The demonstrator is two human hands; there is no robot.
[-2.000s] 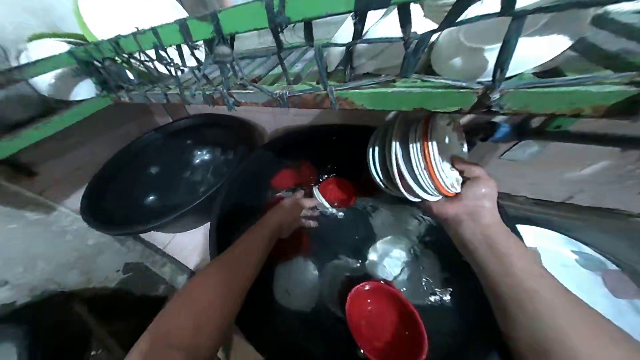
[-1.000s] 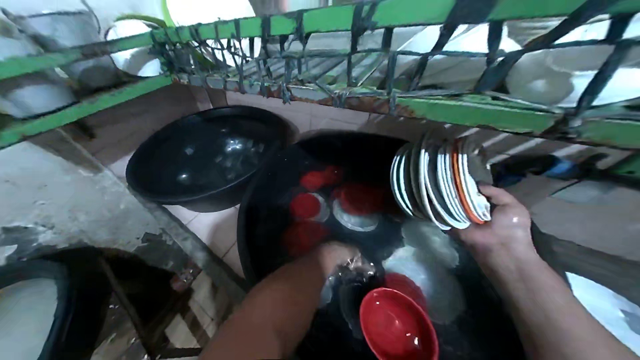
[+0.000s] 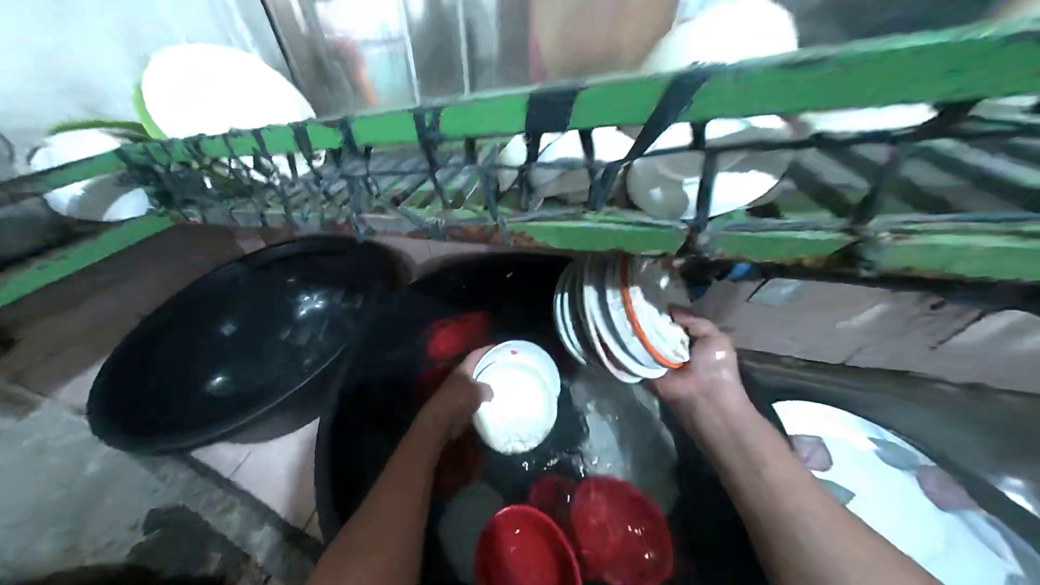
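My left hand grips small white bowls, seemingly two overlapping, above the water of a large black tub. At the tub's right side, my right hand holds a tilted stack of plates, mostly white, one with an orange rim. Near the bottom of the view a red bowl sits beside another red bowl. More red dishes lie under the water at the left, blurred. Pale round dishes show below the surface; their exact kind is hard to tell.
A green rack with dark mesh spans the view above the tub, holding white bowls. An empty black basin stands at the left. At the lower right lies a large white patterned dish inside a dark container.
My left hand has come up from the water with white bowls in it. My right hand still holds the plate stack. The view has shifted, showing more of the rack.
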